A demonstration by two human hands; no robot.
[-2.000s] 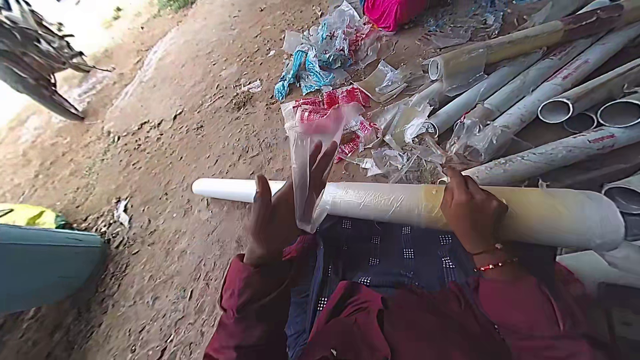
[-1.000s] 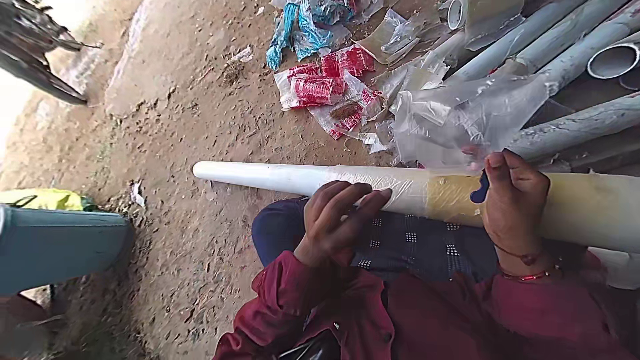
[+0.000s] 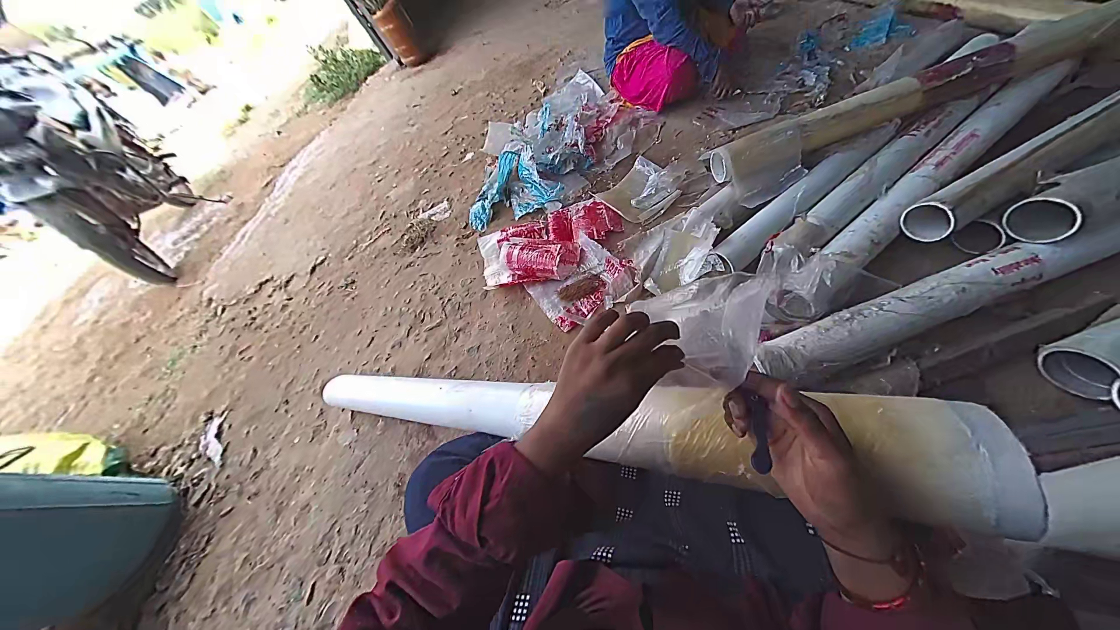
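A long white plastic pipe [image 3: 437,398] with a yellowish band [image 3: 884,437] lies across my lap, wrapped partly in clear film. Above it, a piece of clear plastic film [image 3: 713,324] stretches between my hands. My left hand [image 3: 612,376] is over the pipe's middle, its curled fingers at the film's left edge; whether they pinch it is unclear. My right hand [image 3: 801,446] holds a small dark blue tool [image 3: 760,433], its kind unclear, beside the pipe's yellowish part, with the film's lower corner at its fingertips.
Several pipes [image 3: 927,284] lie piled at the right. Crumpled plastic wrappers [image 3: 538,254] lie on the dirt ground beyond my lap. Another person [image 3: 656,70] sits at the top. A blue-grey container [image 3: 79,542] stands at the lower left, a motorcycle [image 3: 87,166] at the upper left.
My left hand has risen from the pipe's surface toward the clear film. The film has moved above the pipe between my hands. The view has tilted up.
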